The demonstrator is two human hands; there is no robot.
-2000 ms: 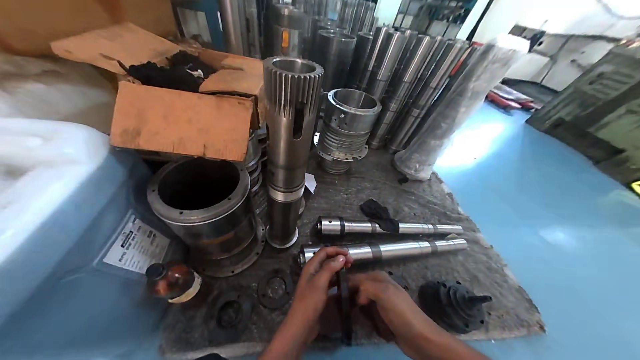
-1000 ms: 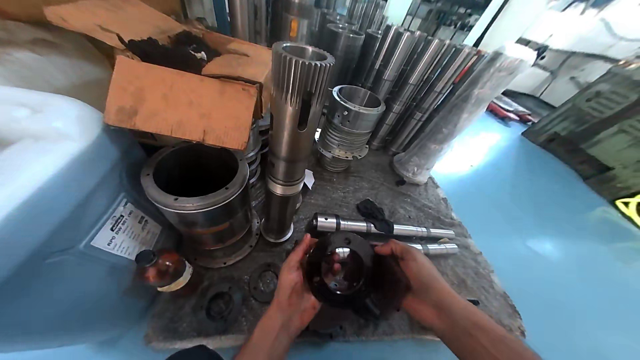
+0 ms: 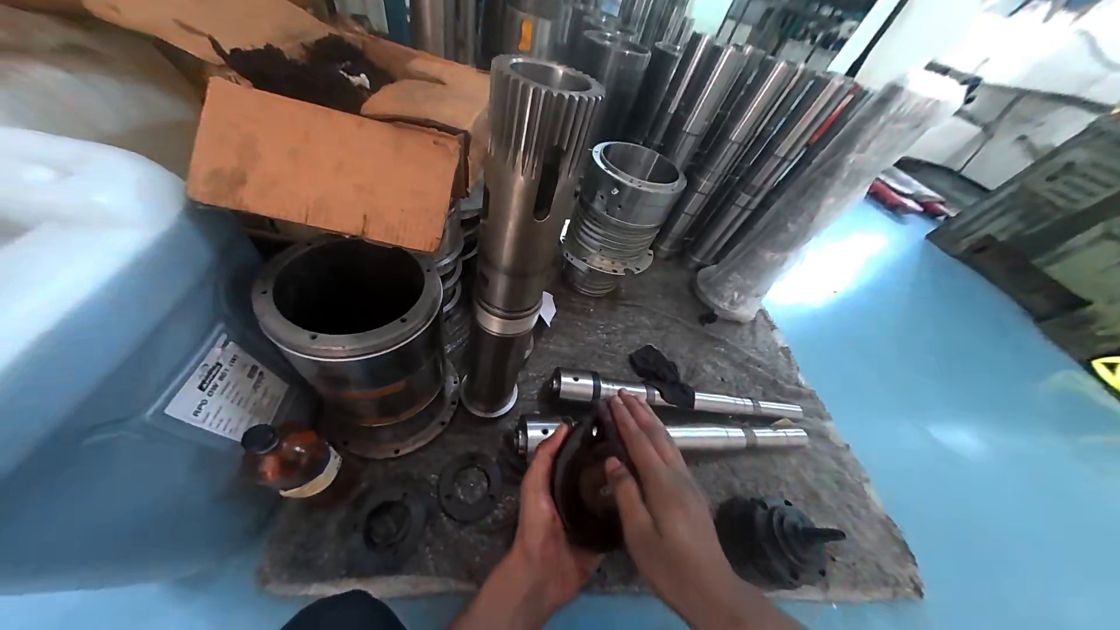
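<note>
Between my two hands is a dark round flanged metal part (image 3: 582, 490), tilted on edge. My left hand (image 3: 542, 516) grips its left rim and underside. The fingers of my right hand (image 3: 661, 499) lie across its right face. Just beyond the hands, two steel shafts (image 3: 739, 437) lie side by side, with a black cloth (image 3: 661, 372) over the farther one. A dark flanged part with a pointed stub (image 3: 774, 542) rests right of my right hand. Flat dark rings (image 3: 470, 487) lie on the mat to the left.
A splined steel shaft (image 3: 512, 236) stands upright behind the hands, beside a large flanged cylinder (image 3: 350, 341). At left are a brown bottle (image 3: 293, 464), a plastic jerrycan (image 3: 114, 394) and a cardboard box (image 3: 324, 166). A ribbed cylinder (image 3: 621, 210) and a plastic-wrapped shaft (image 3: 822, 201) stand farther back.
The round dark part was facing up with its opening visible one second ago; it is now turned on edge. My right hand has moved from its side onto its face.
</note>
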